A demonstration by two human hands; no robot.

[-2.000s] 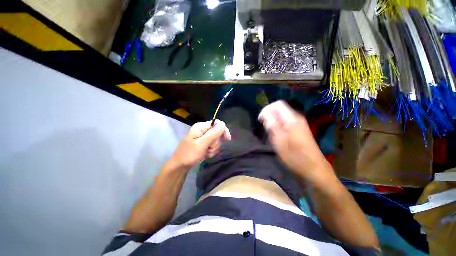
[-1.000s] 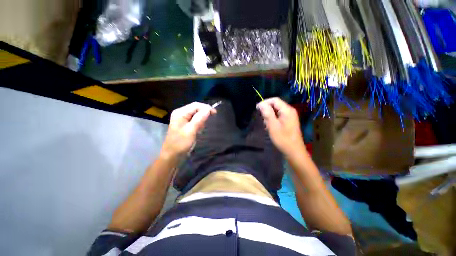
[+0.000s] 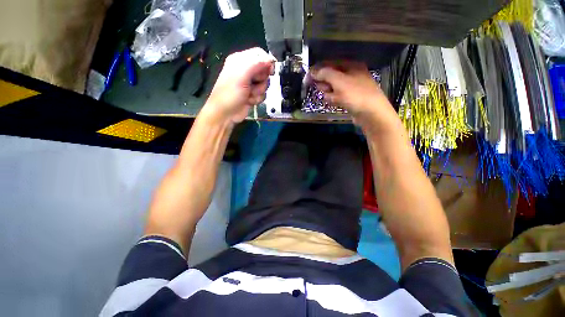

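Note:
My left hand [image 3: 238,83] is curled at the left side of the dark crimping head [image 3: 290,83] of the machine. A thin pale yellow wire [image 3: 256,113] hangs below its fingers, over the bench edge. My right hand [image 3: 350,90] is at the right side of the head, over the tray of small silver terminals [image 3: 321,104]. Its fingertips are pinched together; whether they hold anything is too small and dark to tell. The hands are apart, with the head between them.
Blue-handled pliers [image 3: 129,67], dark pliers [image 3: 199,73] and a crumpled clear bag [image 3: 164,31] lie on the green bench at left. Strips with yellow wires [image 3: 437,114] and strips with blue wires [image 3: 520,161] hang over the edge at right. A brown carton [image 3: 474,210] is below them.
Both hands have moved forward from above my lap to the machine. The short yellow wire seen in my right fingertips one second ago no longer shows there.

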